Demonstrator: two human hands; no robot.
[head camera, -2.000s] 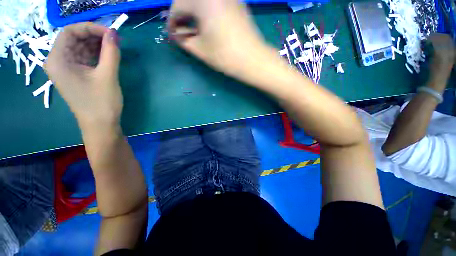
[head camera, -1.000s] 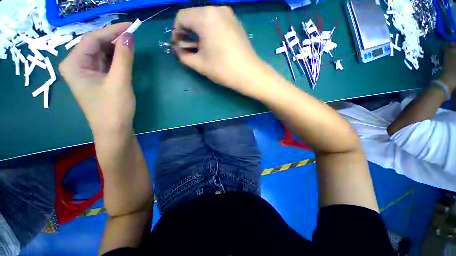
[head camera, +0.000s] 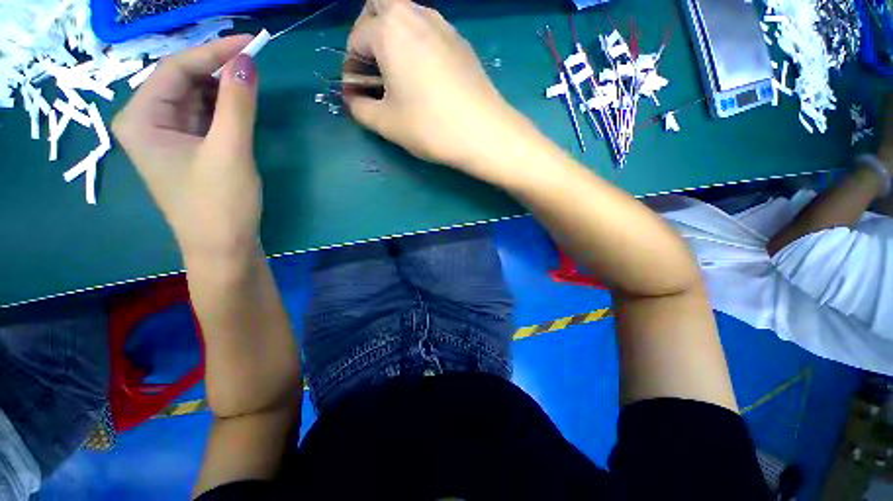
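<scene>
My left hand (head camera: 201, 132) pinches a short white strip (head camera: 257, 45) between thumb and finger. A thin stick (head camera: 305, 20) runs from the strip up and to the right. My right hand (head camera: 411, 83) is curled over the mat, just right of several small thin metallic pieces (head camera: 333, 93). A thin stick-like piece shows at its fingertips; whether it is gripped or lies under them is hard to tell. A fanned bundle of sticks with white tabs and red wires (head camera: 615, 93) lies on the green mat (head camera: 392, 201) right of my right hand.
A loose heap of white strips (head camera: 73, 108) lies at left. A blue tray (head camera: 176, 22) of metallic sticks is at the top edge. A digital scale (head camera: 729, 59) and more white strips (head camera: 808, 68) are at right. A person's arm in a white sleeve (head camera: 822, 254) reaches in from the right.
My left hand first moved right, bringing the white strip and stick into clear view, then stayed nearly still. My right hand moved slightly down and its fingers shifted over the small pieces.
</scene>
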